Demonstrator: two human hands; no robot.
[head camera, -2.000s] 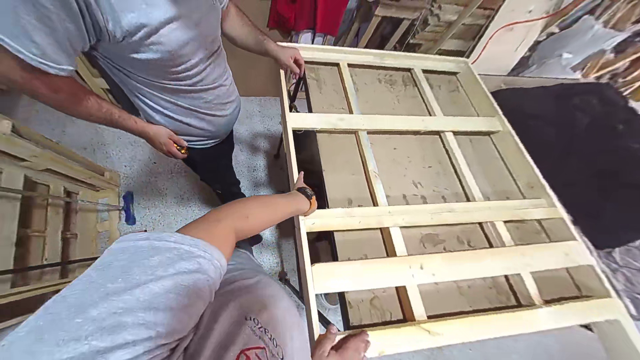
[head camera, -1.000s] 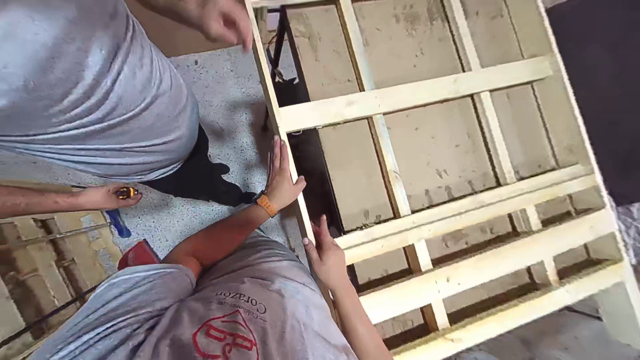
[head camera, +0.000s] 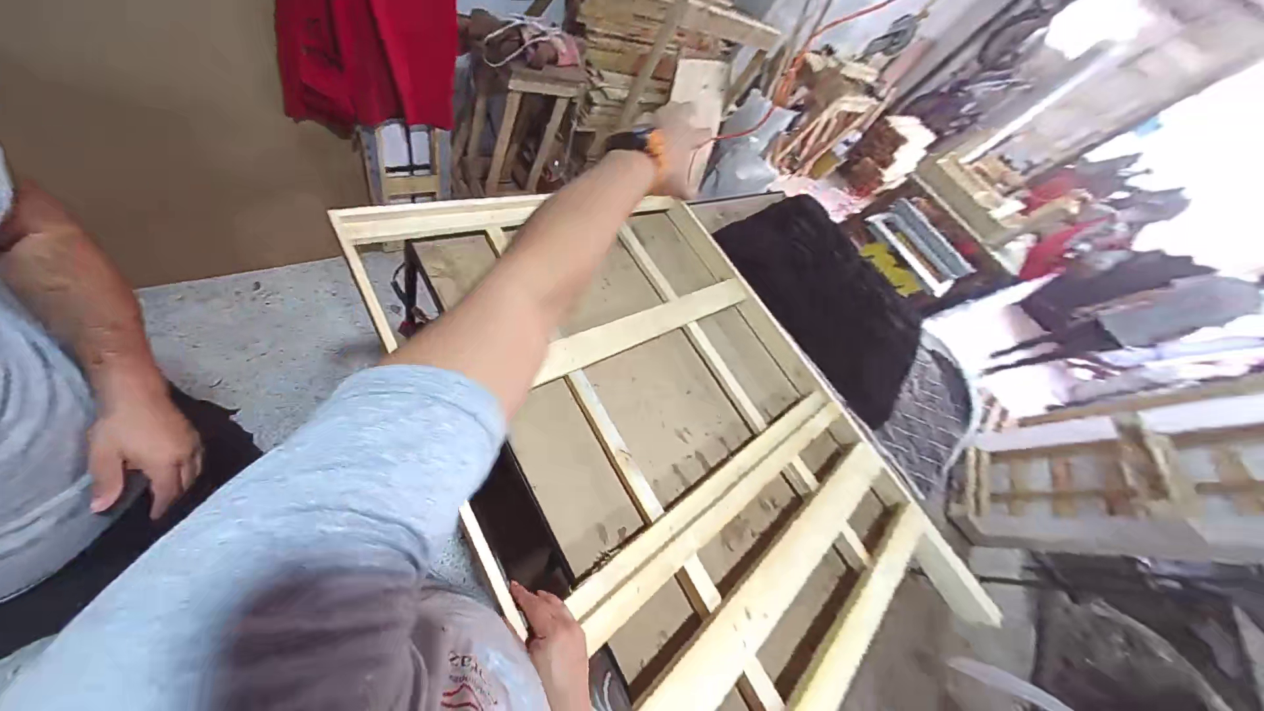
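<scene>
A pale wooden slatted frame (head camera: 642, 336) lies over a brown panel with a dark edge. My left arm, with an orange-banded watch, reaches across it. My left hand (head camera: 681, 148) is blurred at the frame's far corner; its fingers and any contact cannot be made out. At the bottom, my right hand (head camera: 553, 632) is around the near part of the left side rail (head camera: 492, 568), beside the end of a cross slat (head camera: 701, 523). My left sleeve and shirt cover part of that rail.
A co-worker's hand (head camera: 143, 444) hangs at the left. Black cloth (head camera: 815, 296) lies beyond the frame's right side. Behind are a wooden stool (head camera: 528, 109), red cloth (head camera: 365, 59), stacked wood (head camera: 627, 59) and an orange cord (head camera: 790, 74). A wooden leg (head camera: 958, 583) sticks out at right.
My left hand has moved from the left side rail to the frame's far corner. The co-worker's hand that was near the rail is away from it. The view has swung widely.
</scene>
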